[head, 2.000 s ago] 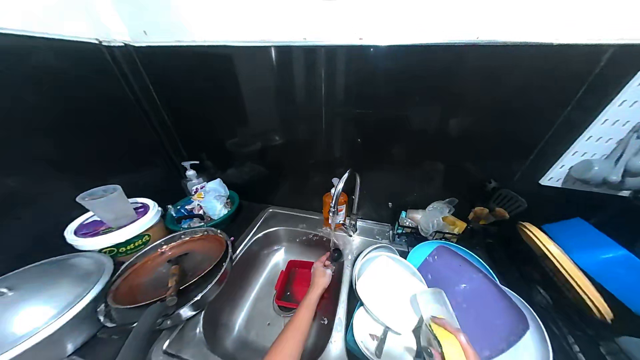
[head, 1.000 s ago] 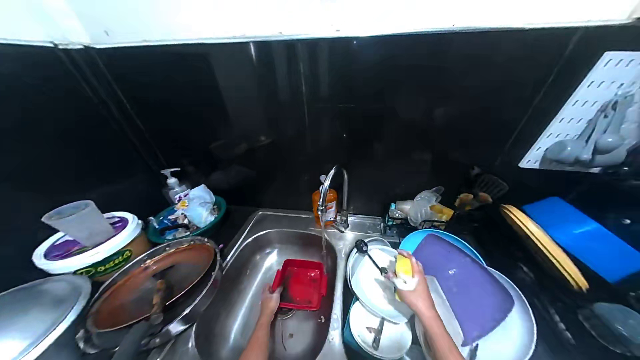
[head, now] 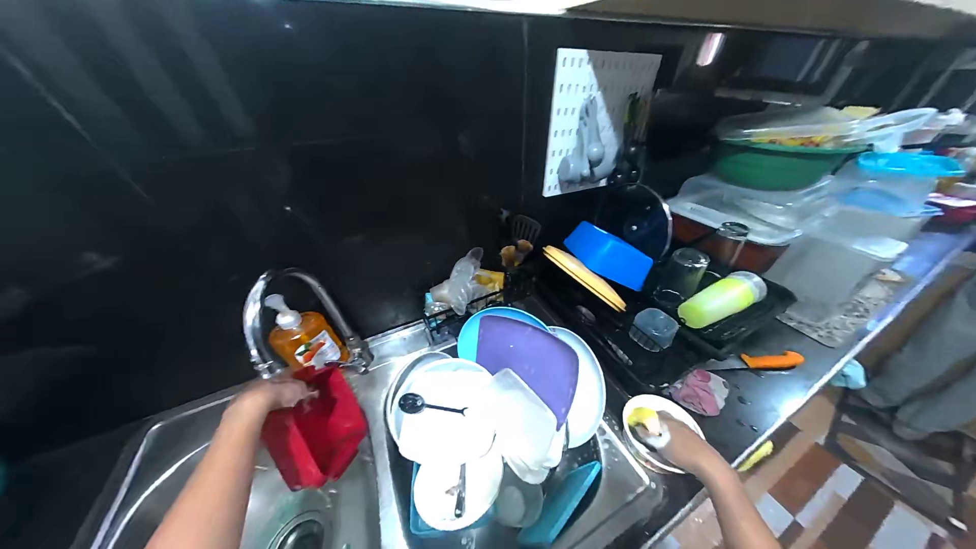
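Observation:
My left hand (head: 271,396) grips the rim of a red square plastic container (head: 316,431), tilted under the curved chrome faucet (head: 293,278) over the left sink basin. At the right, my right hand (head: 671,442) holds a yellow sponge (head: 643,419) inside a small white bowl (head: 662,402) on the counter beside the sink. Between my hands, the right basin holds stacked white plates (head: 450,381), a black spoon (head: 431,406), a purple cutting board (head: 526,358) and a teal container (head: 564,499). An orange soap bottle (head: 305,335) stands behind the faucet.
Behind the bowl is a black dish rack (head: 618,343) with glasses, a blue container (head: 608,255) and a green bottle (head: 720,301). An orange-handled knife (head: 770,361) and a pink cloth (head: 700,392) lie near the counter edge. A person in grey (head: 930,358) is at the far right.
The red container, low in the left basin before, is now raised to the faucet in my left hand. My right hand has moved with the sponge from the plates to the white bowl. The view has swung right.

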